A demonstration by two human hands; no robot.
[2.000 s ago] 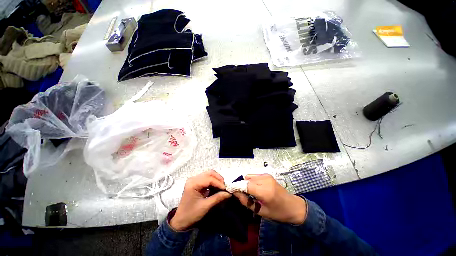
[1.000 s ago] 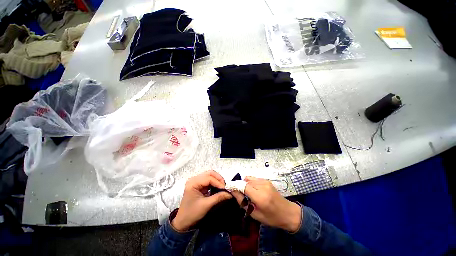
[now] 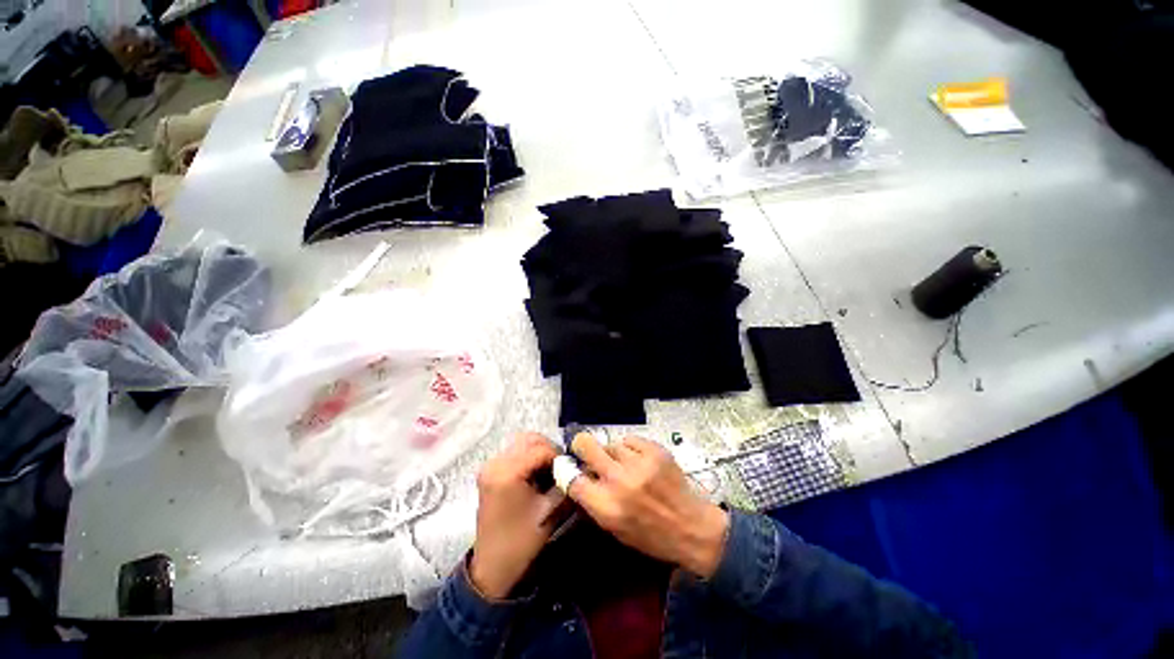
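Observation:
My left hand (image 3: 512, 510) and my right hand (image 3: 652, 502) meet just past the table's near edge, fingertips together. Between and below them is a black cloth piece (image 3: 579, 551), partly hidden by my hands and hard to tell from the dark clothing. My left hand pinches its upper part. A white wrap (image 3: 565, 473) shows at my right fingers. A small dark thing sticks up at the fingertips; I cannot tell what it is. No needle can be made out. The pile of black pieces (image 3: 637, 303) lies ahead, and a single black square (image 3: 803, 363) lies to its right.
A white plastic bag (image 3: 361, 406) and a greyish bag (image 3: 155, 322) lie left. Black outlined panels (image 3: 406, 155) and a small box (image 3: 309, 129) are upper left. A clear packet (image 3: 773, 129), yellow-white card (image 3: 981, 107), dark thread cone (image 3: 955, 283) and gridded sheet (image 3: 791, 465) are right.
The view has shifted, so the table things sit lower. My right hand has moved left and turned over the fingertips of my left hand, covering more of the cloth.

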